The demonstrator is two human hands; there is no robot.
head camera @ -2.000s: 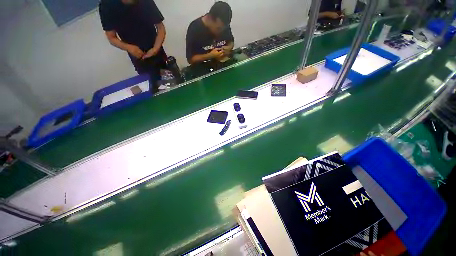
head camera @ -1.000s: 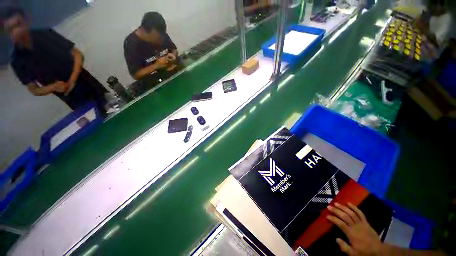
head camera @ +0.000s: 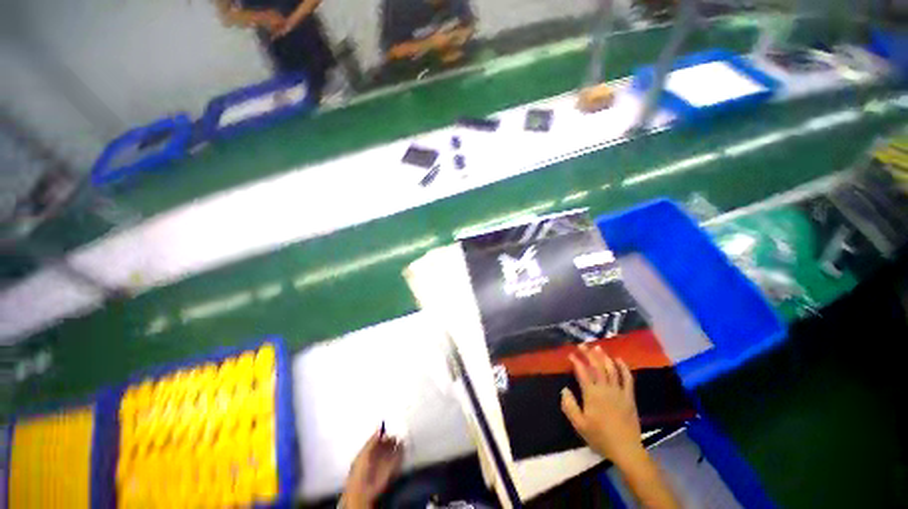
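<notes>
A stack of large printed packaging sheets (head camera: 543, 308), black with a white "M" logo and an orange-red band, lies in front of me with its beige edges at the left. My right hand (head camera: 602, 398) lies on the top sheet over the lower band, fingers spread, holding nothing. My left hand (head camera: 373, 465) is low beside the stack, blurred, with a small dark stick (head camera: 383, 429) upright at its fingertips.
Blue bins with yellow parts (head camera: 199, 432) stand at lower left. A blue bin (head camera: 742, 343) is right of the stack, with clear bags on a green mat (head camera: 811, 268) beyond. A white shelf (head camera: 348, 204) with small black parts lies across the green belt. Two people are opposite.
My left hand and the yellow parts have come into view at lower left. My right hand, absent or barely visible at first, rests on the sheets as one second ago. The view has shifted.
</notes>
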